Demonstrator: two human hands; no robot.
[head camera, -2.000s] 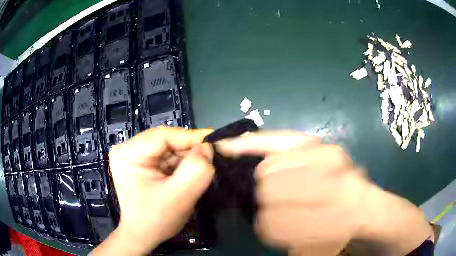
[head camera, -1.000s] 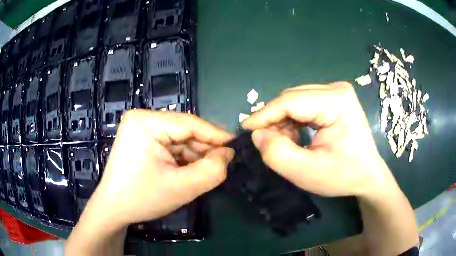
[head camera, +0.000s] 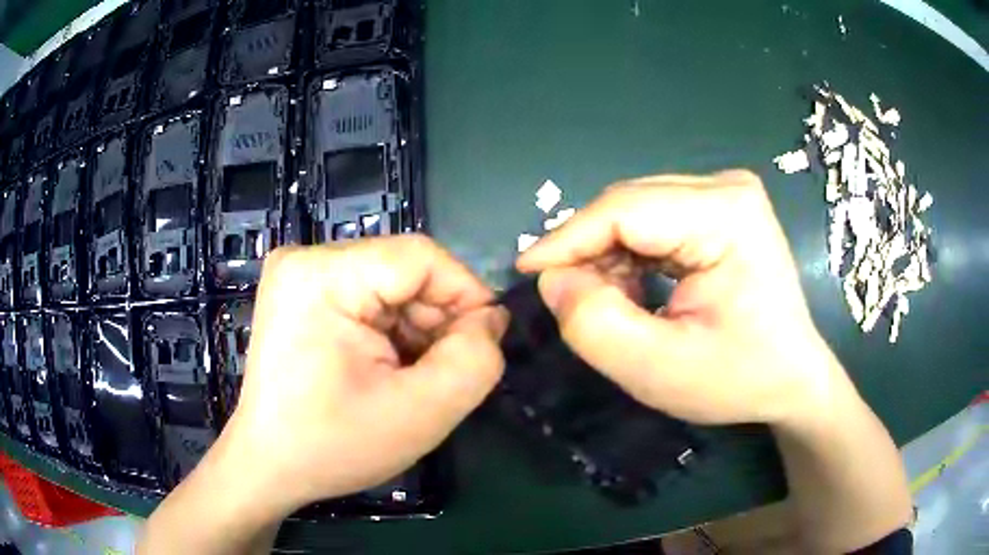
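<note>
A black phone housing (head camera: 591, 401) is held at its upper end between my two hands, tilted, its lower end pointing down and right. My left hand (head camera: 358, 358) pinches its upper left corner with thumb and index finger. My right hand (head camera: 683, 304) pinches the top edge beside it. Any small part under the fingertips is hidden. A few loose pale pieces (head camera: 548, 196) lie on the green bench just beyond my fingertips.
A glossy black blister tray (head camera: 416, 173) with rows of housings fills the left; one pocket (head camera: 117, 363) is empty. A pile of small pale strips (head camera: 868, 211) lies at right on the green bench (head camera: 607, 87). A red crate or stool (head camera: 49, 501) shows at lower left.
My right hand, blurred across the housing's top two seconds ago, now pinches its top edge. The housing's lower end has swung into view at right. The last second shows only slight shifts.
</note>
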